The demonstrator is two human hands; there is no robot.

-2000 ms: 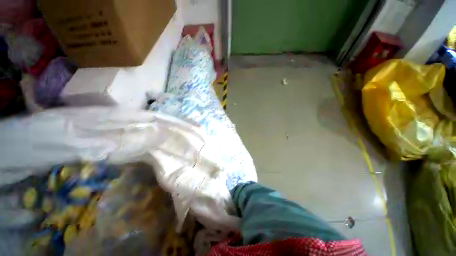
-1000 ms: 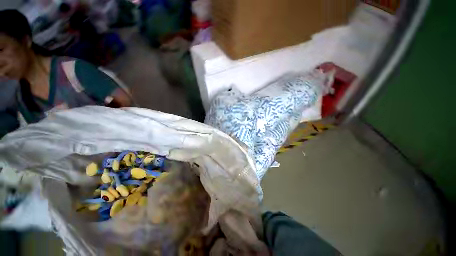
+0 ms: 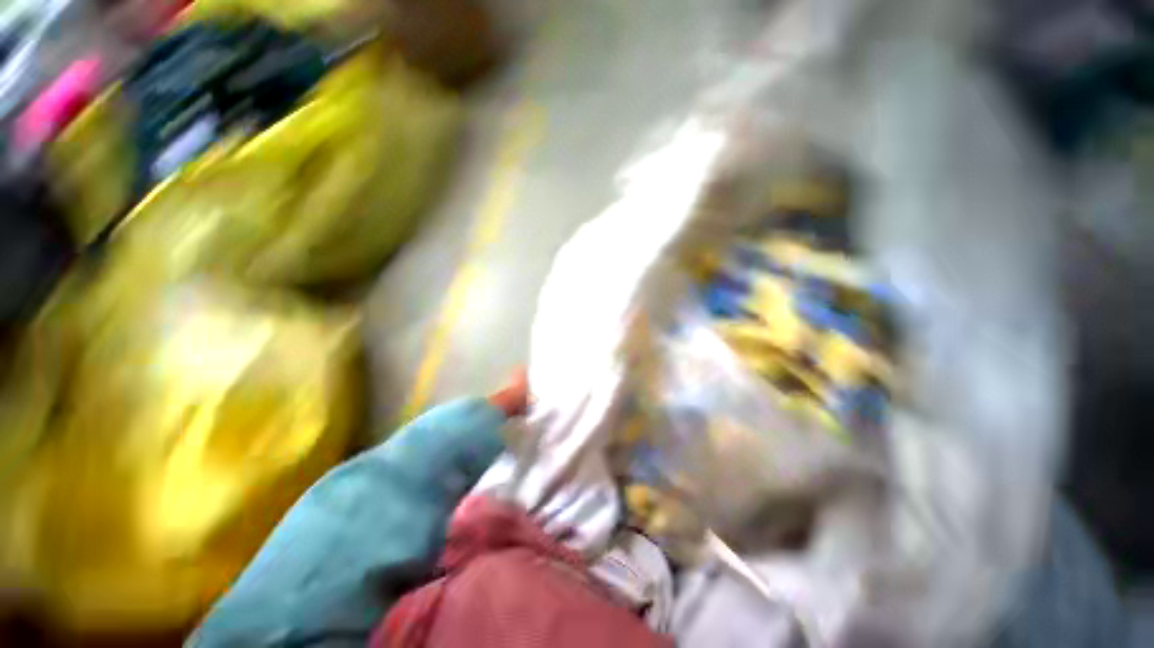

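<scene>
The frame is strongly blurred. A white woven sack [image 3: 576, 310] stands wide open in front of me, its mouth towards my head. Yellow-and-blue plush toy pieces [image 3: 810, 323] lie heaped inside, beside a dull, crumpled see-through bag [image 3: 747, 449]. My left hand [image 3: 513, 395] shows only as a small patch of skin at the end of a teal sleeve, closed on the outer left side of the sack; its fingers are hidden. My right hand is not in view.
Large shiny yellow sacks [image 3: 241, 418] fill the left side. A dark bundle [image 3: 222, 82] lies at the upper left. A yellow floor line [image 3: 468, 279] runs over the grey floor between the sacks. Dark, blurred shapes are at the right edge.
The view has swung away from the green door, carton and patterned blue-white bag to the yellow sacks. The open sack now shows at the right, and my left hand has come into view.
</scene>
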